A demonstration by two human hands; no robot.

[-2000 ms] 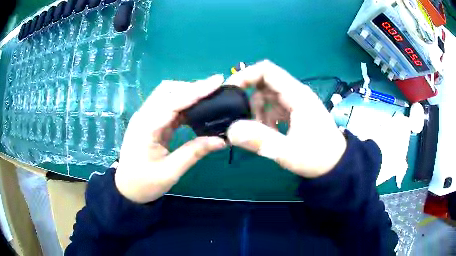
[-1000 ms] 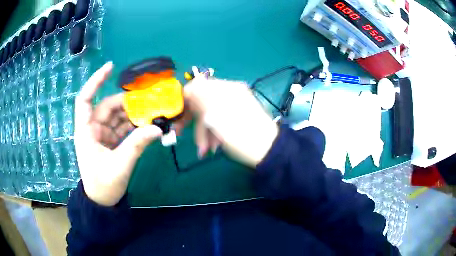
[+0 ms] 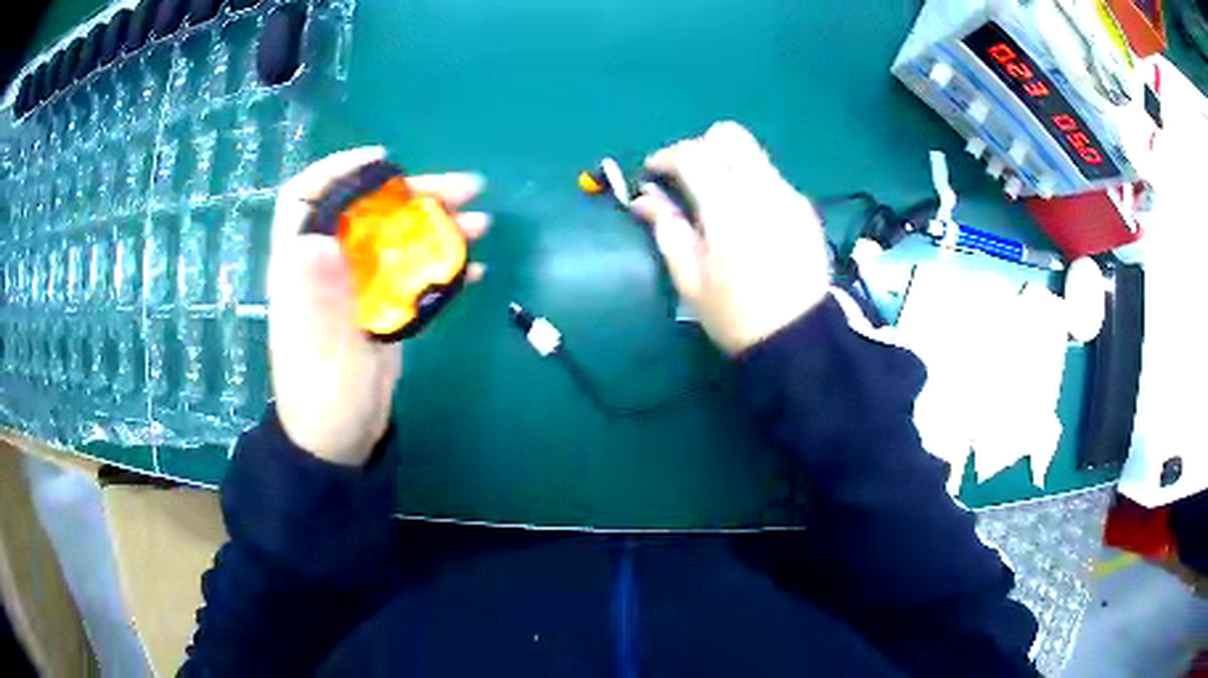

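My left hand (image 3: pixel 325 298) holds a charging case (image 3: pixel 404 258) with its lid open, its glossy orange inside facing up. An earbud (image 3: pixel 605 180) with an orange tip and pale stem lies on the green mat beside my right fingertips. My right hand (image 3: pixel 742 239) is closed on a small dark piece, seemingly the other earbud, mostly hidden by the fingers. The black charging cable's plug (image 3: pixel 541 333) with its white collar lies loose on the mat between my hands, free of the case.
A clear blister tray (image 3: pixel 146 265) is at left, with black cases in its far rows. The power supply (image 3: pixel 1013 93) with red digits stands at far right. Coiled cable, a blue marker pen (image 3: pixel 987 244), white paper sheets (image 3: pixel 994 378) and a black bar (image 3: pixel 1113 364) lie at right.
The case, closed two seconds ago, is open. The cable plug, at the case one second ago, now lies on the mat. My right hand has moved to the earbuds. The power supply's reading has changed.
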